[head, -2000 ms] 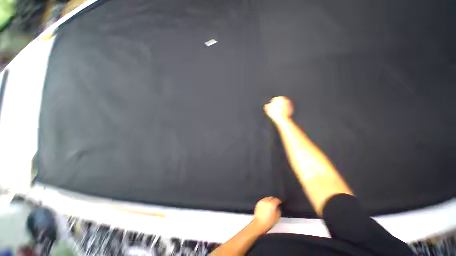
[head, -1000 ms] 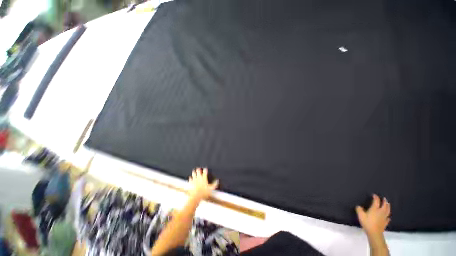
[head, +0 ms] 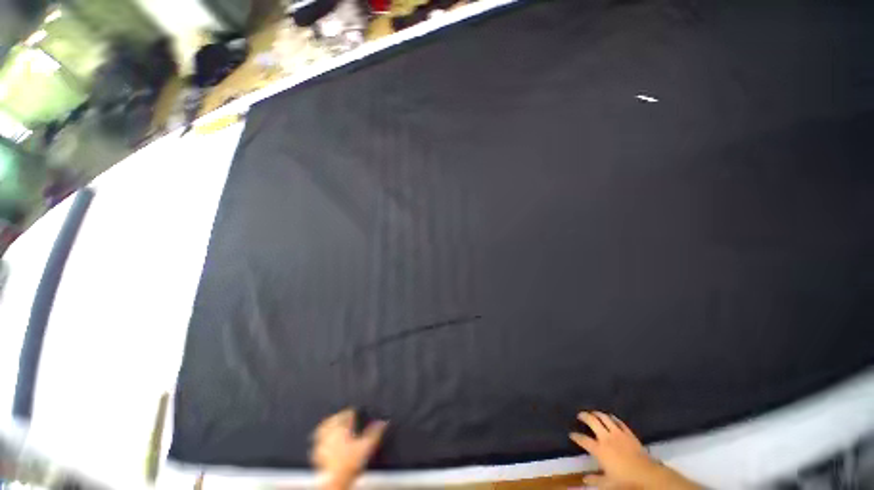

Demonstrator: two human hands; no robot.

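Observation:
A wide black fabric ply (head: 575, 239) covers most of the white-topped table. Faint upright ripples run through its left half, and a thin dark line or crease slants across its lower middle. My left hand (head: 343, 445) is blurred at the near edge, left of the middle; dark cloth shows between thumb and fingers, but a grip cannot be told. My right hand (head: 613, 448) lies on the near edge further right, fingers spread, holding nothing. A small white piece (head: 647, 99) lies on the cloth at the upper right.
A dark rolled strip (head: 50, 306) lies on the white table (head: 125, 287) at the left. A brownish ruler (head: 537, 481) shows at the near rim by my right hand. A short yellowish strip (head: 157, 435) lies near the fabric's lower left corner. Blurred clutter stands beyond the far edge.
The view has shifted. Both hands stay at the near edge; my right hand is now closer to my left and over the ruler's end. Ripples and the dark slanting line now show in the cloth.

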